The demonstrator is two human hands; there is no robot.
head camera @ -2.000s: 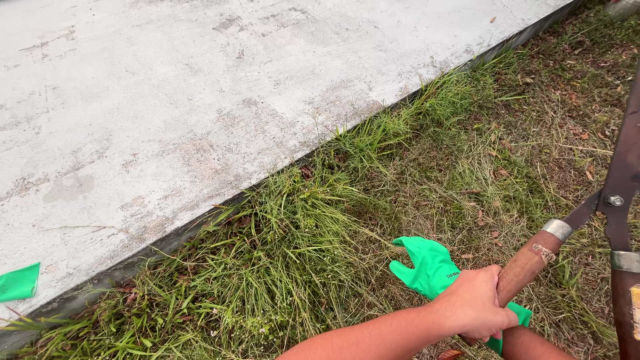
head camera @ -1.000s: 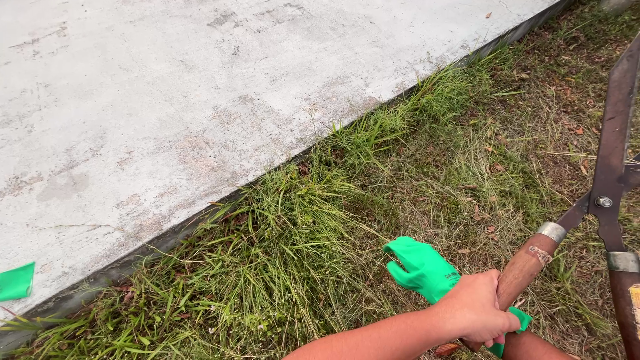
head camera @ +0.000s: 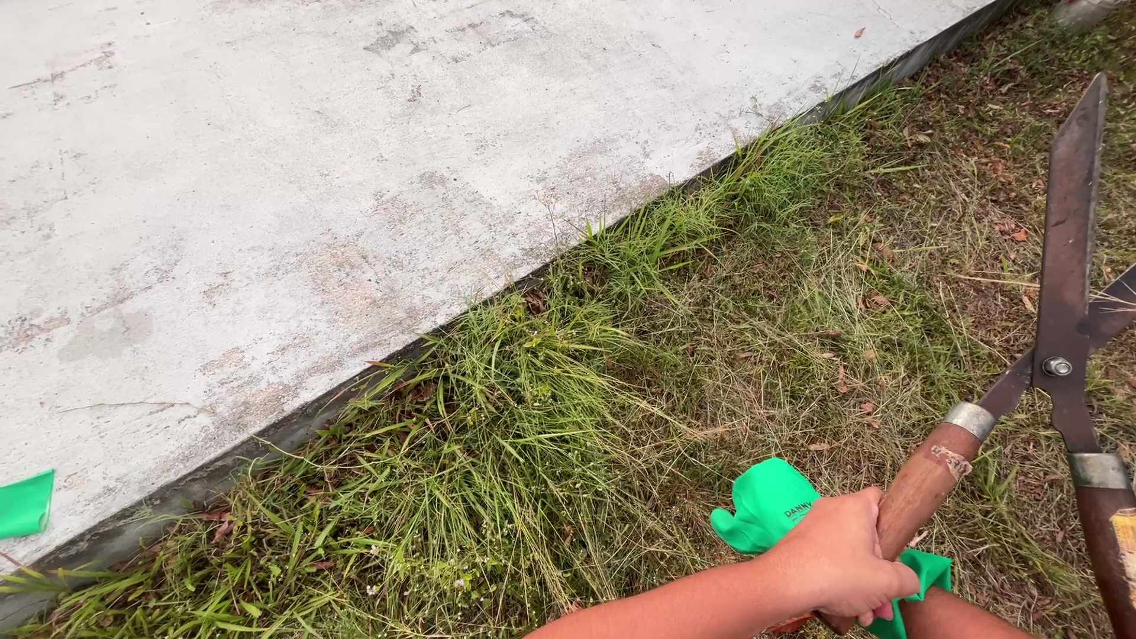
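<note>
My left hand (head camera: 839,559) is bare, its fingers closed round one wooden handle of the hedge shears (head camera: 1069,266). The metal blades stand apart at the right, pointing up the view; the second handle (head camera: 1109,532) runs down the right edge with no hand on the part in view. Just behind my left hand is my right hand (head camera: 768,510) in a green rubber glove, its wrist crossed by my left hand and the handle. The glove's loose cuff (head camera: 925,575) shows above the right forearm. Whether the gloved fingers hold anything is hidden.
A pale concrete slab (head camera: 293,204) fills the upper left, its dark edge running diagonally. Tall grass (head camera: 532,399) grows along that edge. Dry grass with fallen leaves lies at the right. A green piece (head camera: 25,506), apparently glove material, shows over the slab at the left edge.
The shears have shifted slightly left, bringing more of their blades into view. My left hand stays closed on the handle, and the gloved right hand remains behind it.
</note>
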